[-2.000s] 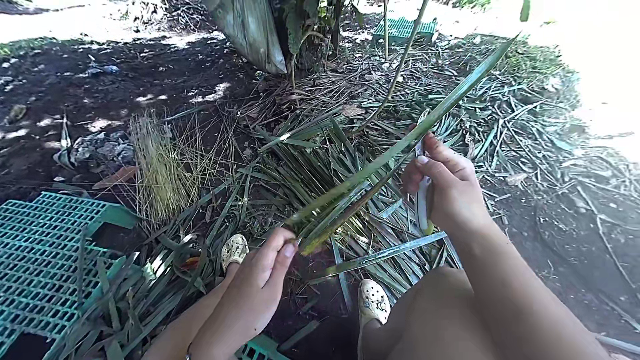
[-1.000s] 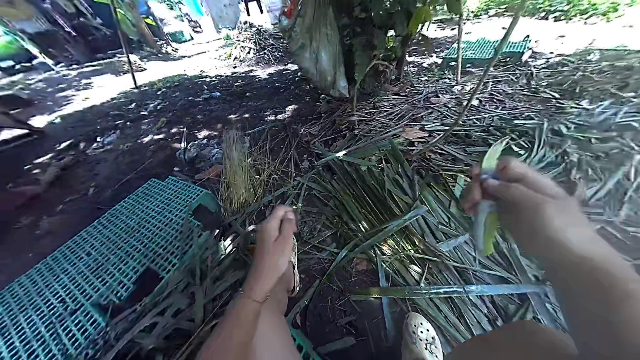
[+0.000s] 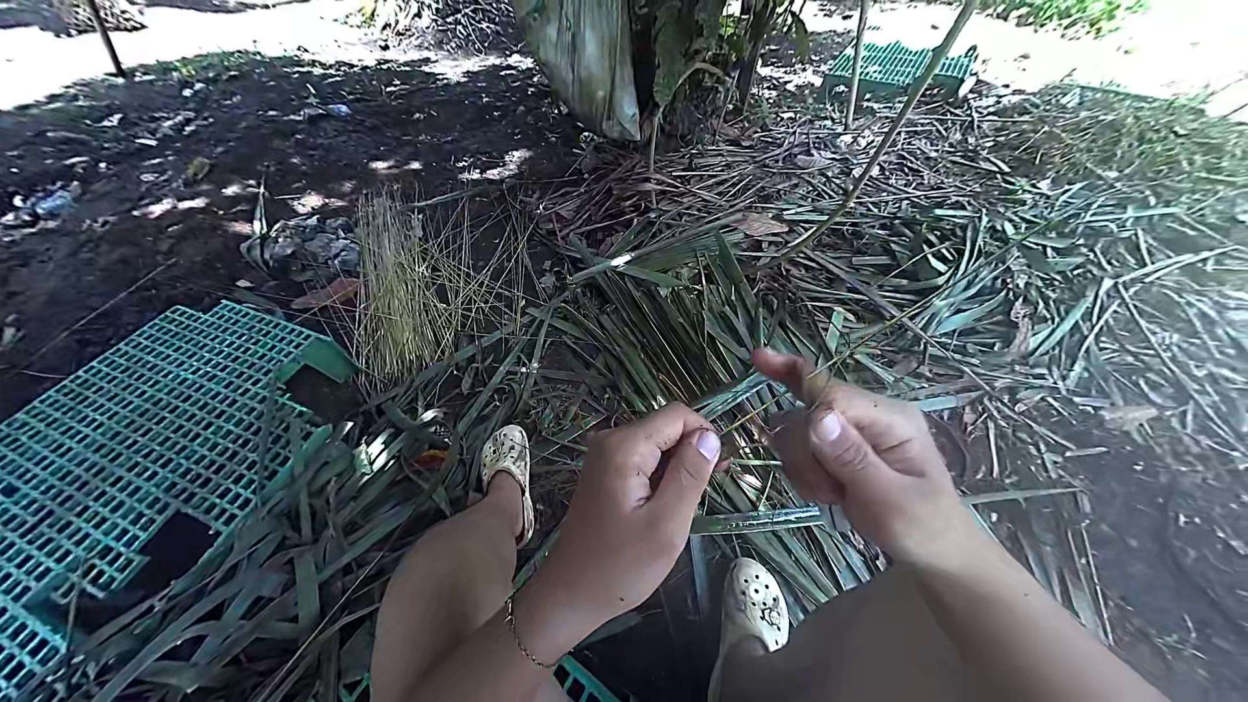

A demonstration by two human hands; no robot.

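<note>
Between my hands runs a thin leaf midrib, pale green-brown, slanting up to the right. My left hand pinches its lower end between thumb and forefinger. My right hand closes around it a little farther along, thumb raised on the side; whether it also holds a blade is hidden. Below and beyond the hands lies a heap of long green leaf strips. A bundle of thin yellowish midribs stands to the left of that heap.
A green plastic slatted panel lies at left, with leaf strips along its edge. Another green crate is at the back right. A tree trunk and a thin leaning stem rise beyond the heap.
The long green leaf held in both hands two seconds ago is no longer in them; a thin midrib is there now. My hands have come back close together after being apart one second ago.
</note>
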